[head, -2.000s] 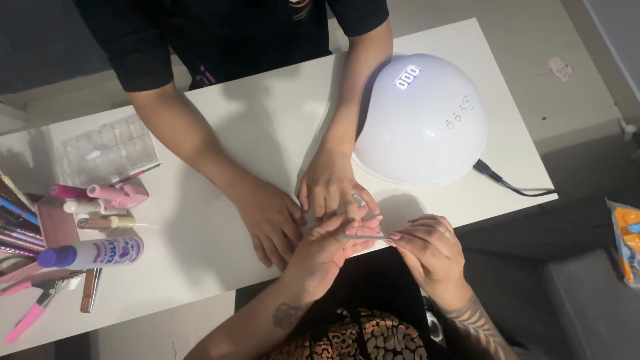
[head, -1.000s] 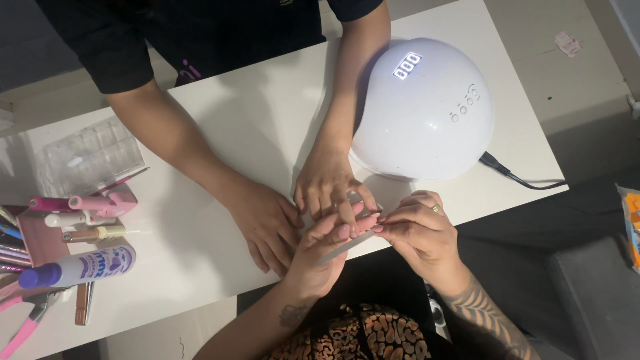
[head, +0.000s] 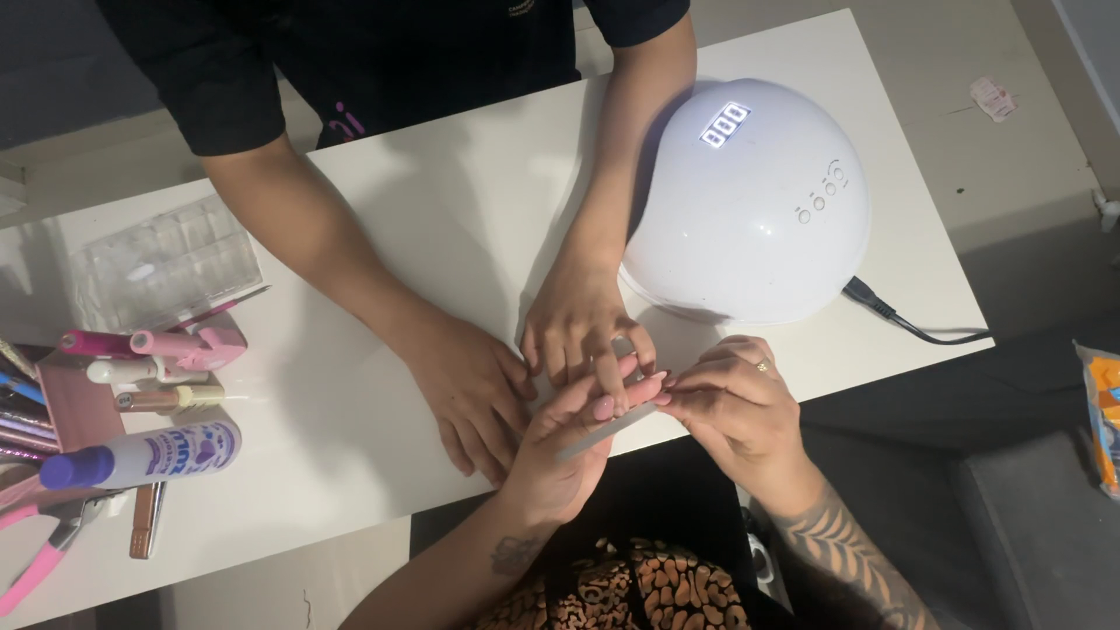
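Note:
My left hand [head: 569,437], palm up at the table's near edge, holds a finger of the other person's hand [head: 582,332], which reaches down from across the table. In my right hand [head: 735,402] the fingertips pinch the far end of a thin grey nail file [head: 608,430]; its other end lies over my left palm. The file is close to the held finger, but whether it touches the nail cannot be told. Just left of my left hand, the person's other hand [head: 468,394] rests flat on the white table [head: 367,490].
A white nail lamp [head: 761,210] with a lit display and black cable [head: 919,331] stands at right. At left are a clear compartment box [head: 166,262], a purple-capped bottle [head: 144,455], several nail polish bottles and tubes, a pink holder [head: 83,402] and pink-handled nippers [head: 44,551].
The file has shifted between my hands and now slants lower over my left palm. My left hand still holds the person's finger. The view has shifted slightly.

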